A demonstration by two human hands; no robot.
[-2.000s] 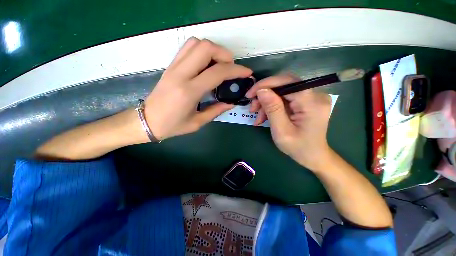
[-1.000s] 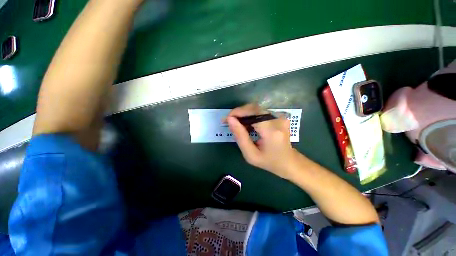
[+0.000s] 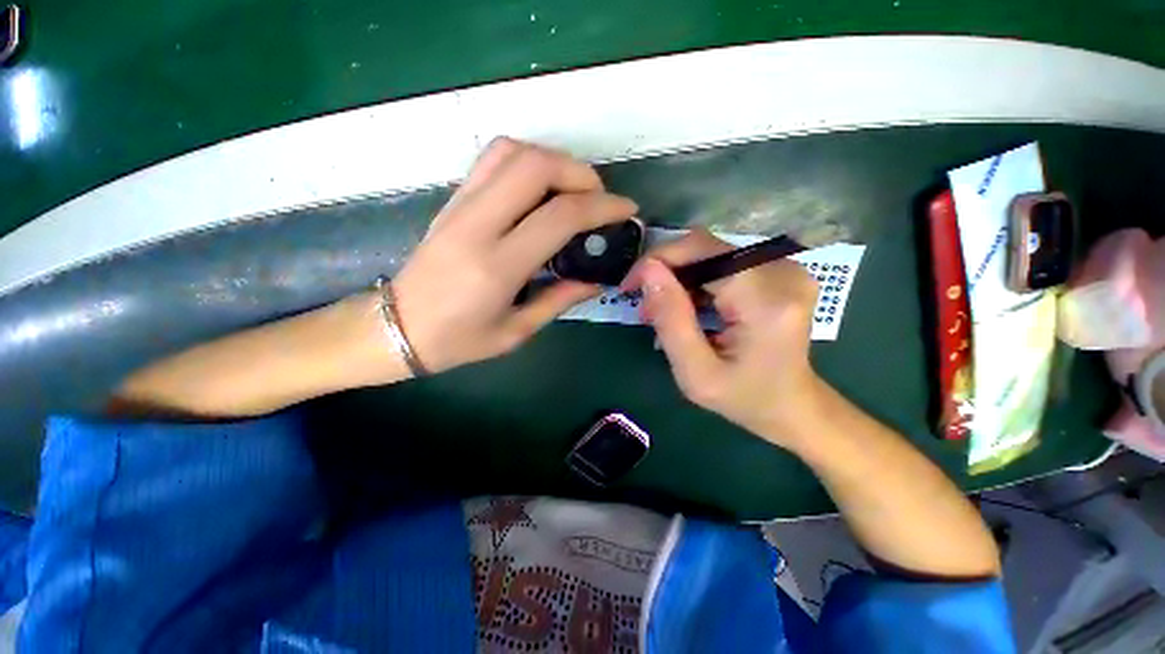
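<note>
My left hand (image 3: 492, 262) holds a dark watch body (image 3: 597, 253) between thumb and fingers; a round grey spot shows on its face. My right hand (image 3: 741, 319) grips a thin dark pick (image 3: 747, 259) like a pen, its near end at the watch's right edge; the exact tip is hidden by my fingers. Under both hands lies the white adhesive dot sheet (image 3: 837, 294), with rows of small dark rings at its right end; its middle is covered. Another watch body (image 3: 609, 448) lies on the bench nearer to me.
At right, a watch (image 3: 1041, 240) lies on a white packet (image 3: 1009, 332) beside a red packet (image 3: 947, 319). A pink fan (image 3: 1124, 307) stands at the right edge. A white rail (image 3: 715, 96) separates the bench from the green belt (image 3: 256, 64), with part of a watch (image 3: 10, 32) at far left.
My left hand has come back from over the belt and now holds a watch body above the sheet. My right hand, with the pick, has moved from the sheet to the watch.
</note>
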